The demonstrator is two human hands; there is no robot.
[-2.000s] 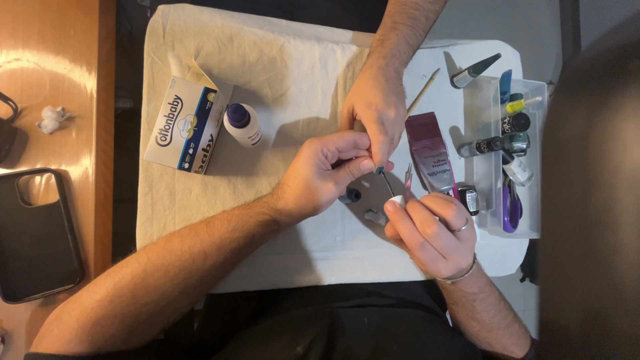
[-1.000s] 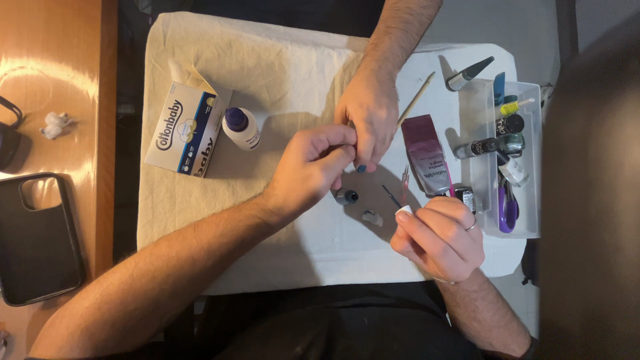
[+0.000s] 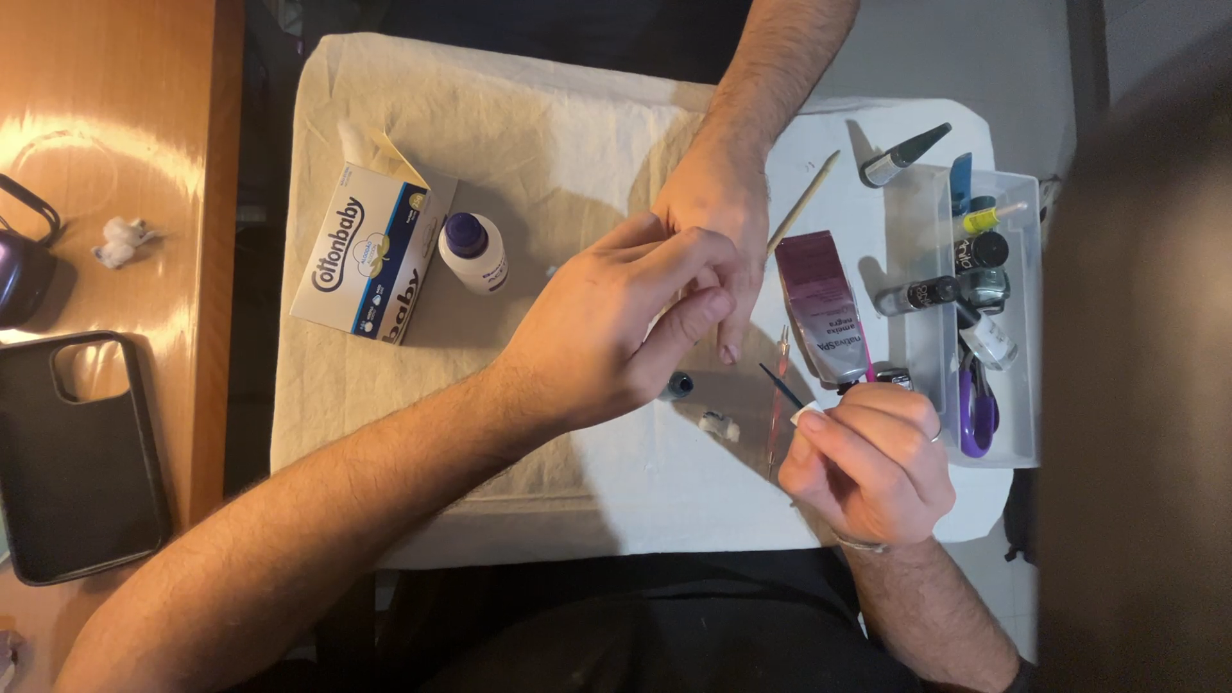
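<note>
My right hand [image 3: 871, 467] pinches the white cap of a nail polish brush [image 3: 787, 390], its dark bristle end pointing up and left. My left hand [image 3: 616, 313] is at the fingers of another person's hand [image 3: 717, 207], which reaches in from the top; my fingers partly cover it, and whether they grip a finger I cannot tell. Below them stands an uncapped nail polish bottle [image 3: 680, 385], partly behind my left hand. A crumpled white cotton piece [image 3: 719, 425] and a thin pink dotting tool [image 3: 778, 404] lie between that bottle and my right hand.
A cotton box [image 3: 361, 250] and a white bottle with a blue cap [image 3: 474, 252] stand left on the cloth. Right are a wooden stick [image 3: 804, 202], a purple cream tube [image 3: 823, 303], a dark-capped polish [image 3: 905, 156] and a plastic bin [image 3: 1022, 318] holding polishes and purple-handled scissors [image 3: 978, 409].
My right hand and the brush have moved away from the other person's fingers, to the right. My left hand has shifted over that person's fingers and now covers more of them.
</note>
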